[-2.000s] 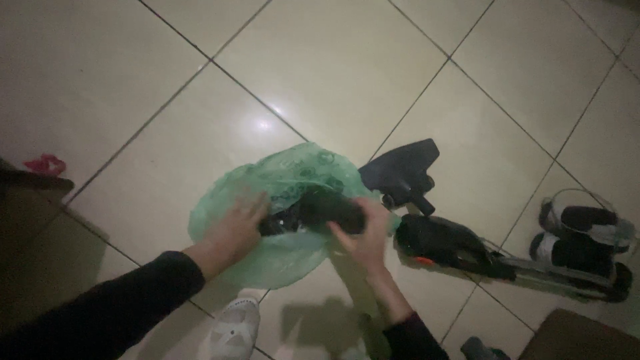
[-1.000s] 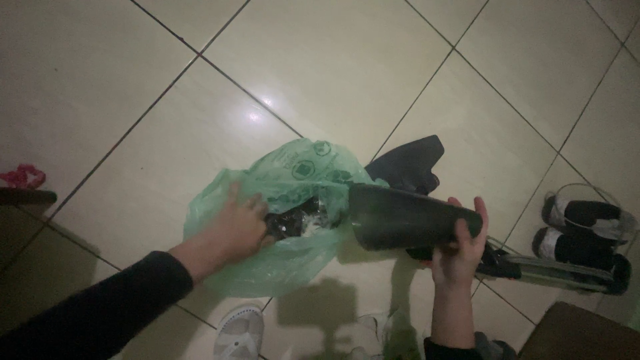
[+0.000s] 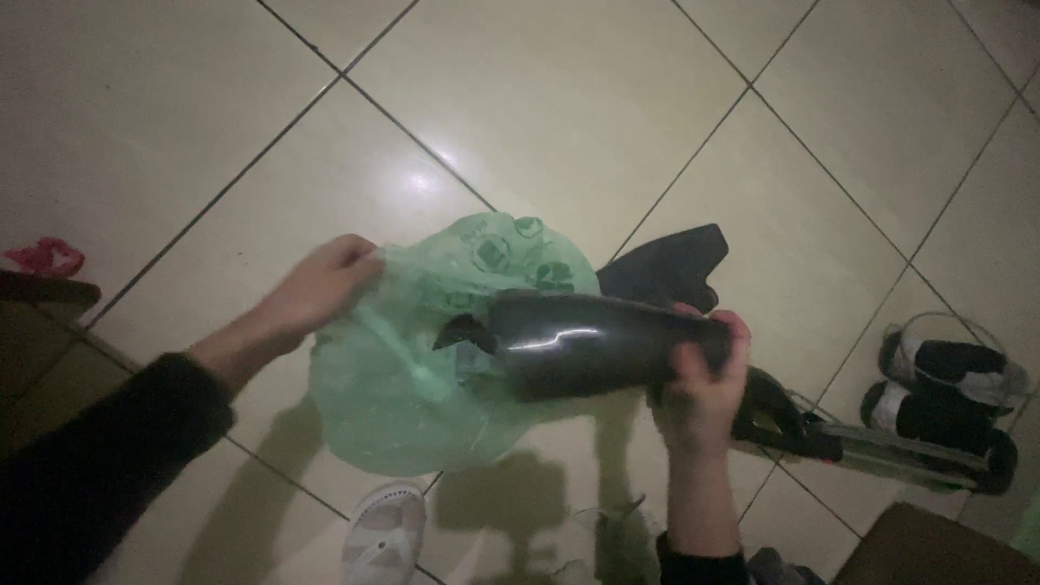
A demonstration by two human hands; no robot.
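Observation:
A green translucent plastic bag lies spread near the middle of the view, with printed marks on its upper part. My left hand pinches the bag's upper left edge. In my right hand is the right end of a dark, glossy tapered container, lying sideways with its wide left end over the bag's mouth. Some dark matter shows at that end, inside the bag; what it is I cannot tell. Behind the container, a dark flat-fronted plastic piece rests on the floor.
Right of my right hand lies a black handled device with a long body, partly hidden. Beyond it are black-and-white shoes or slippers. A red item sits at the far left, above a brown edge. A light shoe stands below the bag.
My left hand has moved from the middle of the bag to its upper left edge. The dark container, held upright or tilted unclearly before, now reaches over the bag's opening in my right hand.

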